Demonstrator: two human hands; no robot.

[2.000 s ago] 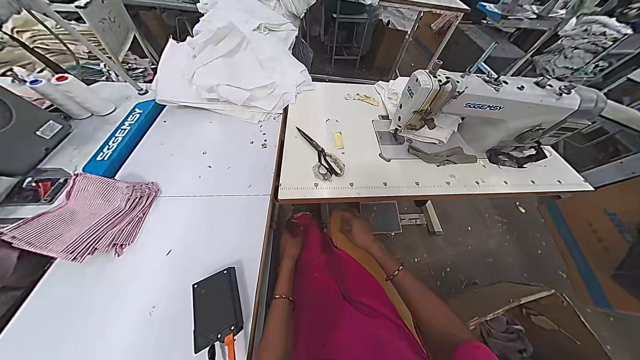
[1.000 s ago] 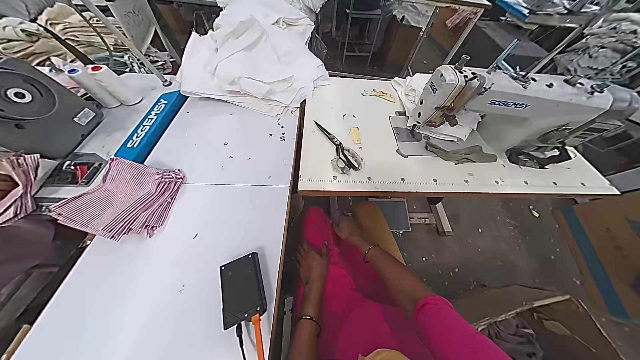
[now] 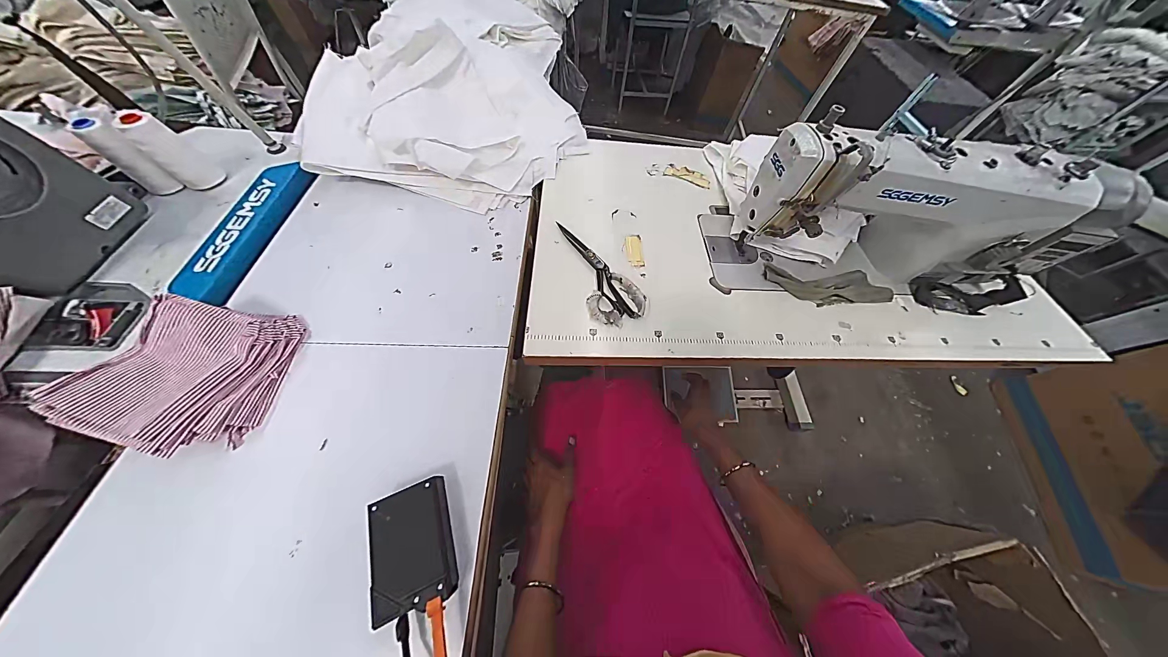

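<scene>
Bright pink cloth point(image 3: 639, 511) covers my lap below the front edge of the sewing table. My left hand point(image 3: 551, 474) rests against its left side, near the knee; whether the fingers pinch it is unclear. Beside the cloth's right edge, just under the table, is my right hand point(image 3: 695, 406), blurred, its fingers hard to make out. On the sewing table point(image 3: 657, 315) above my hands lie black-handled fabric scissors point(image 3: 604, 278), blades pointing up and left. An industrial sewing machine point(image 3: 922, 201) stands at the right, with white fabric point(image 3: 817, 239) and a grey-green cloth piece point(image 3: 826, 285) around its needle area.
On the white table point(image 3: 401, 411) at left are a pile of white fabric point(image 3: 447, 100), stacked red-and-white striped pieces point(image 3: 182, 374), thread cones point(image 3: 151, 155) and a black box point(image 3: 412, 552) with cables. An open carton point(image 3: 985, 566) holding cloth sits on the floor at lower right.
The pink cloth now lies spread over my lap, covering the tan patch seen beside it earlier. My hands have moved apart, one to each side of it.
</scene>
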